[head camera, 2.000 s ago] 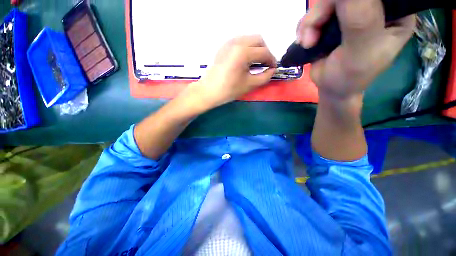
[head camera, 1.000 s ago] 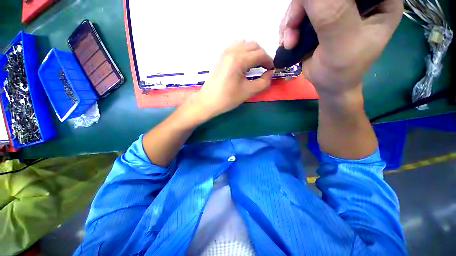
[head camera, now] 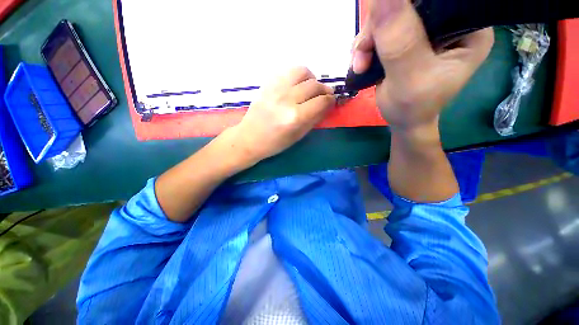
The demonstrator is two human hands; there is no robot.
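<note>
A white display panel (head camera: 235,44) with a thin black frame lies on an orange-red foam pad (head camera: 190,125). My right hand (head camera: 419,66) is closed around a black electric screwdriver (head camera: 368,75), its dark tip down at the panel's near right corner. A small metal bracket (head camera: 343,97) shows at that corner below the tip. My left hand (head camera: 286,112) rests over the panel's near edge, fingertips together just left of the tip. Whether it pinches a small part is hidden.
At left are a small blue bin (head camera: 44,114) of tiny screws, a black-edged phone-like object (head camera: 79,75), clear plastic (head camera: 68,154) and a larger blue bin (head camera: 14,166). At right are bundled wire leads (head camera: 522,79) and another orange pad (head camera: 567,73).
The whole view has shifted, so the panel and bins appear further left. The driver tip stays near the right corner, with the left fingers drawn slightly back from it and the bracket more visible.
</note>
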